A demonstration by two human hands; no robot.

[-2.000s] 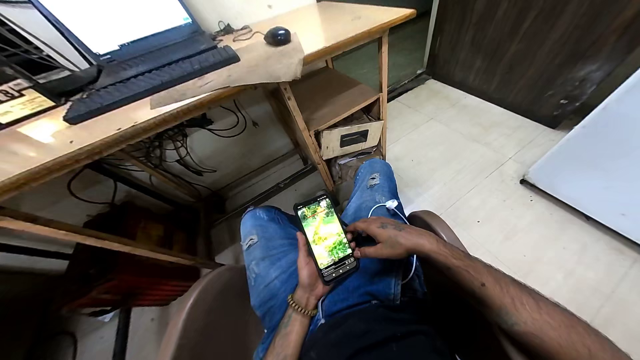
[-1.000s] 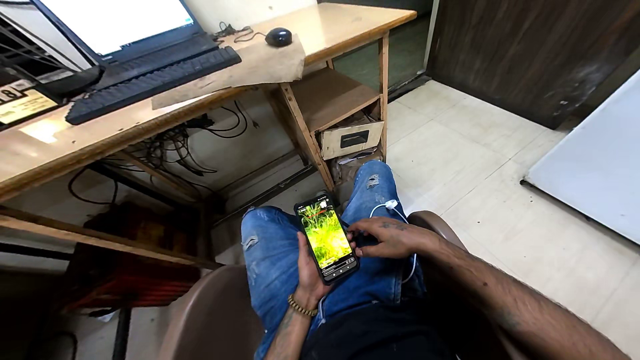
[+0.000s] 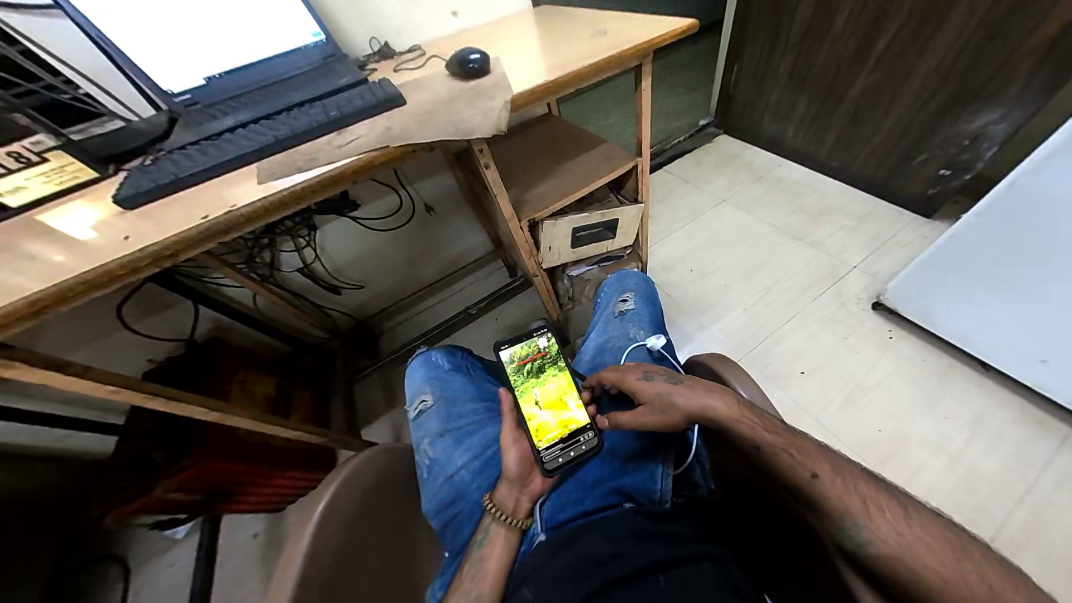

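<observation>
A smartphone (image 3: 548, 398) in a dark case lies tilted in my left hand (image 3: 521, 456), above my lap. Its lit screen shows green plants and a bright yellow area. Beads circle my left wrist. At the phone's right edge, the bent fingers of my right hand (image 3: 641, 397) are close to or touching it; whether they grip it is hard to tell. A white cable (image 3: 656, 342) rests on my right thigh and passes behind the right wrist.
Ahead, a wooden desk (image 3: 586, 33) carries a laptop (image 3: 226, 42), a black keyboard (image 3: 260, 138) and a black mouse (image 3: 468, 63). Tangled cables (image 3: 301, 251) hang beneath it. Shelves (image 3: 569, 163) stand under its right part. A white panel (image 3: 997, 268) is at the right.
The picture on the phone's screen has changed, with plants now in its upper part and yellow below. Both hands have stayed in nearly the same place.
</observation>
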